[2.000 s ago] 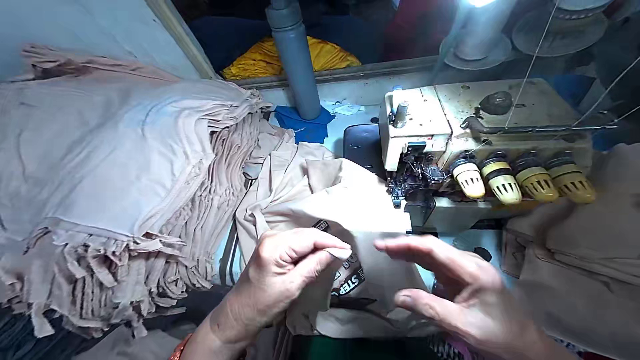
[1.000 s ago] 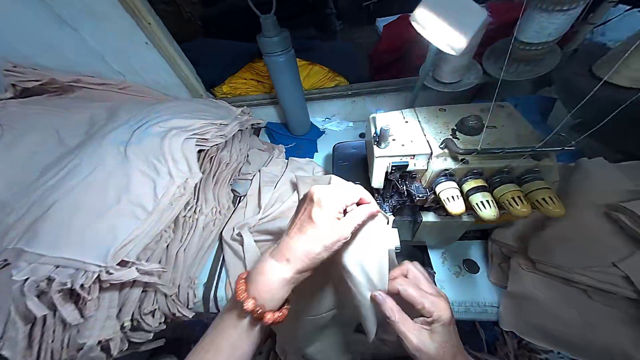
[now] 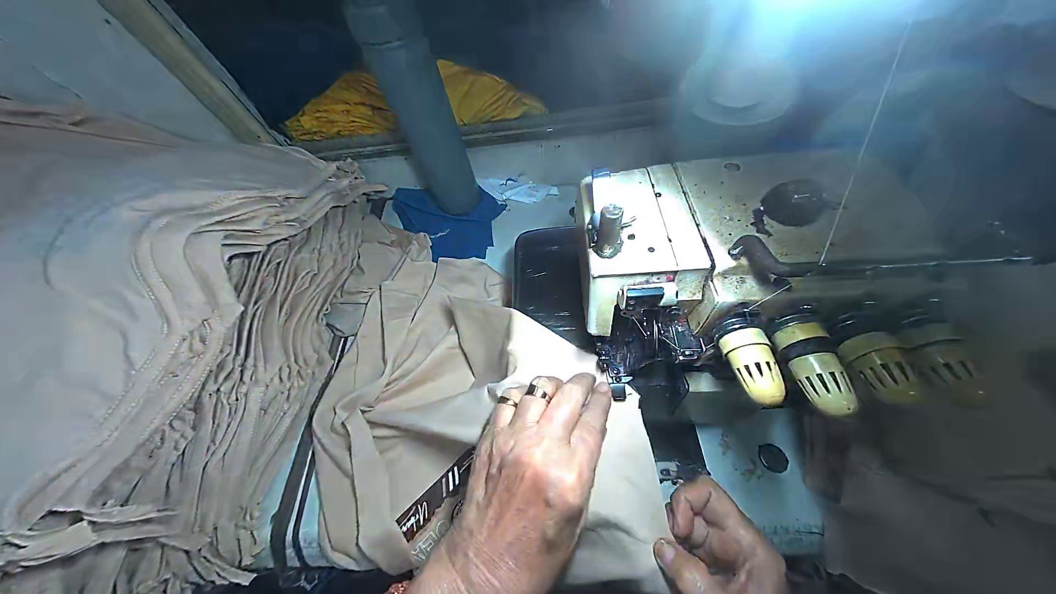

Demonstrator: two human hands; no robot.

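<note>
A beige fabric piece (image 3: 462, 355) with a dark printed patch lies at the overlock sewing machine (image 3: 643, 223), its edge against the presser foot (image 3: 617, 388). Flat on this fabric rests my left hand (image 3: 536, 470), two rings on its fingers, the fingertips just left of the foot. My right hand (image 3: 718, 536) is lower right, fingers curled, thumb and fingertips close to the fabric's right edge; whether it pinches the edge is not clear.
A tall stack of beige garment pieces (image 3: 107, 289) fills the left. Behind the fabric, a grey pipe (image 3: 421, 115) stands by a blue cloth (image 3: 450, 223). Yellow thread tension knobs (image 3: 751, 367) line the machine's front. More brownish fabric (image 3: 940, 478) lies at right, and yellow cloth (image 3: 487, 95) lies beyond.
The fabric, held up between both hands a second ago, is now laid down at the presser foot. My left hand has flattened on it. The view has moved closer to the machine.
</note>
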